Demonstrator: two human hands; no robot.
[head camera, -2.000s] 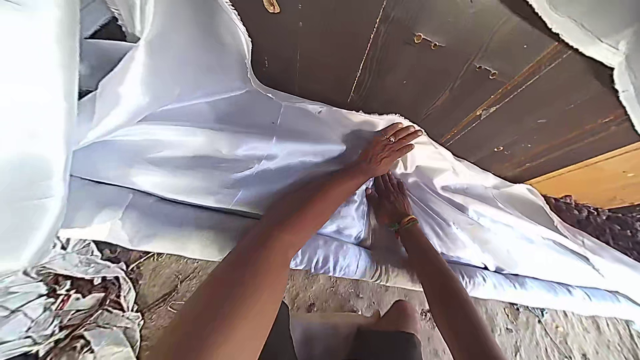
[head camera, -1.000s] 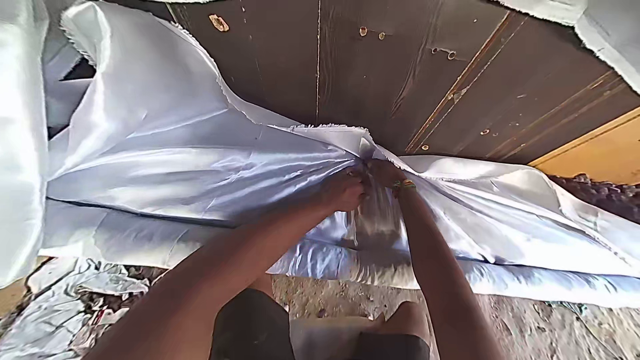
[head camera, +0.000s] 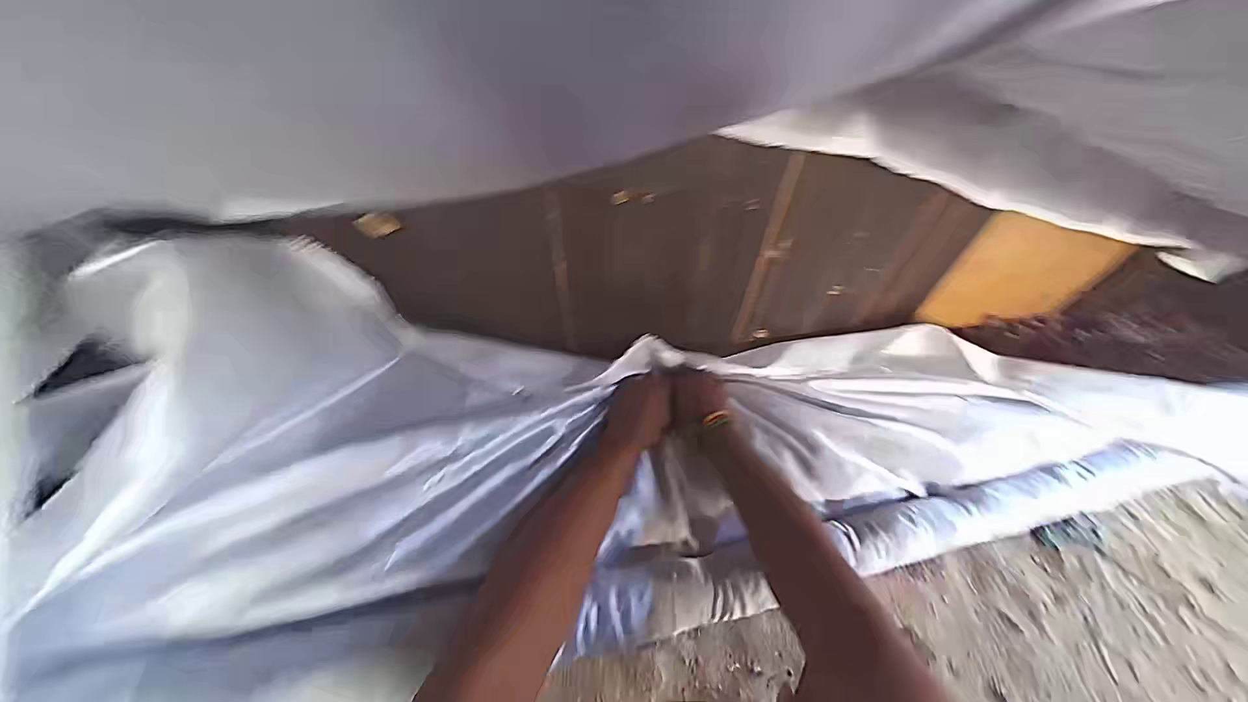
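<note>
Both of my hands are side by side at the middle of a white, shiny woven fabric sheet (head camera: 322, 487). My left hand (head camera: 639, 409) is closed on bunched fabric, its fingers partly hidden in blur. Touching it on the right, my right hand (head camera: 699, 400), with a coloured band at the wrist, also grips the gathered cloth. Folds fan out from both hands to left and right, and a small peak of cloth stands just beyond them. A rolled or folded edge of the fabric (head camera: 975, 517) lies nearer to me.
Beyond the sheet are dark wooden boards (head camera: 663, 263) and a yellowish wooden panel (head camera: 1024, 268). More pale fabric (head camera: 341, 97) hangs across the top of the view. Rough, sandy ground (head camera: 1092, 604) shows at the lower right.
My hands lay flat on the fabric two seconds ago, then came together and closed on it. The cloth is now bunched at them, and pale fabric covers much of the upper view.
</note>
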